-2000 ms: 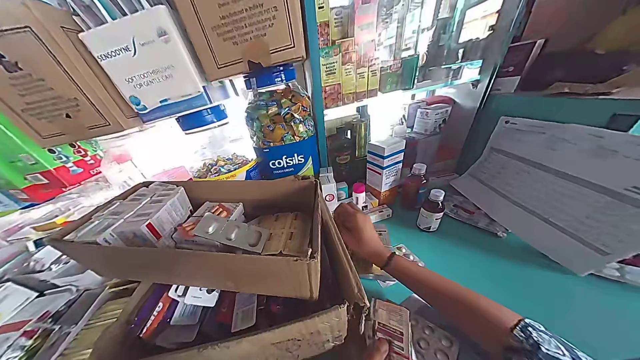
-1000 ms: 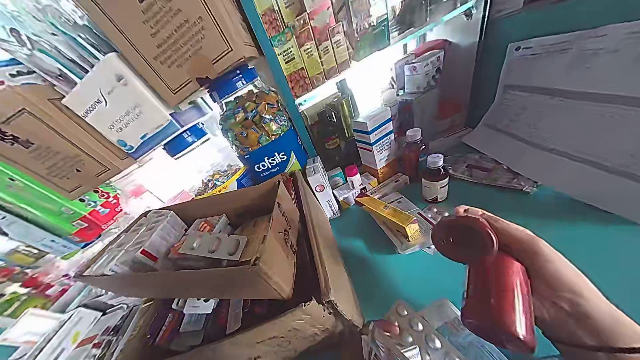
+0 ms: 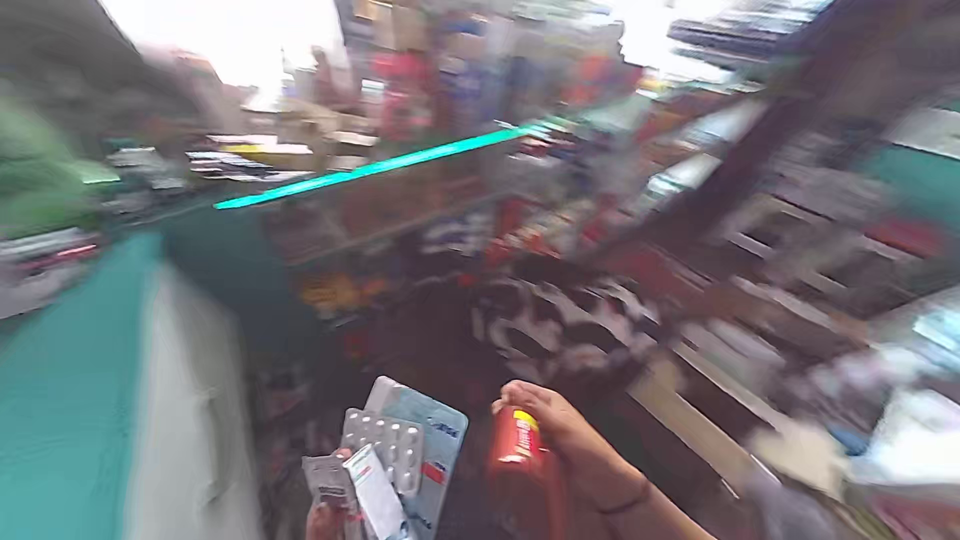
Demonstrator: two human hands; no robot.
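Note:
My right hand (image 3: 559, 427), with a thin dark band at the wrist, grips a red container (image 3: 517, 450) with a yellow patch at its top, low in the head view; its lower part is blurred. To its left, my left hand (image 3: 326, 517) shows only in part at the bottom edge. It holds a bunch of medicine packs: a silver blister pack (image 3: 386, 446) of oval tablets, a flat blue-grey pack (image 3: 435, 442) behind it, a small white carton (image 3: 373, 491) in front, and a small clear-and-grey strip (image 3: 327, 478) at the left. The two hands are apart.
A teal counter (image 3: 75, 397) runs down the left side, with a pale sheet (image 3: 187, 420) along its edge. A bright teal shelf edge (image 3: 375, 169) crosses the upper middle. Blurred shelves with many packages (image 3: 712, 360) fill the right.
The view has swung far round, away from the cardboard boxes and the lozenge jar. My right hand holds the red container, as one second ago; two seconds ago it was at the small packs on the counter.

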